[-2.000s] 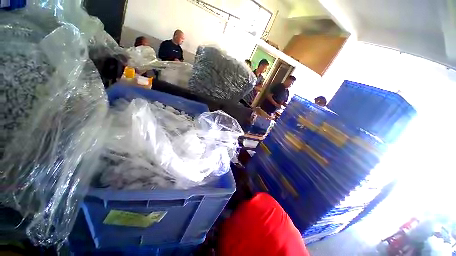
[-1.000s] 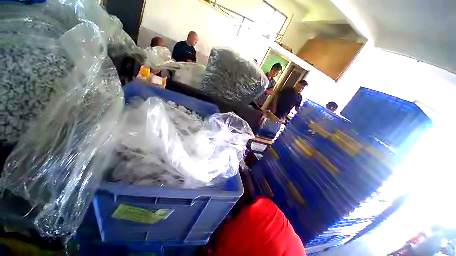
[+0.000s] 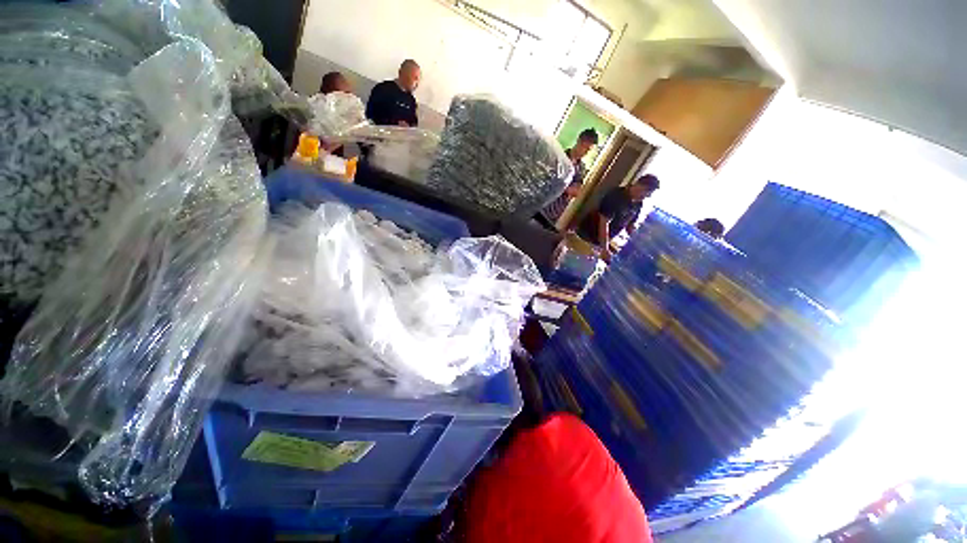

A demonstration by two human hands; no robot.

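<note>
A blue crate (image 3: 318, 467) with a yellow-green label stands nearest in front of me. A clear plastic bag (image 3: 408, 318) lies open and crinkled in it, around many small grey-white parts (image 3: 292, 355). A larger clear bag (image 3: 64, 191) full of small grey-white parts bulges at the left, and its loose film hangs down beside the crate. A bright red rounded shape (image 3: 562, 483) is at the bottom edge; I cannot tell what it is. Neither of my hands is in the picture.
A tall stack of blue crates with yellow bands (image 3: 689, 350), wrapped in film, stands at the right. Another filled bag (image 3: 498, 154) and a small orange-yellow box (image 3: 323, 157) are behind the crate. Several people are in the background. Bright glare covers the far right.
Since two seconds ago the view has shifted, so the crate and bags sit slightly further right. A person in dark clothes by the doorway has changed posture slightly. The crate and bags look otherwise the same.
</note>
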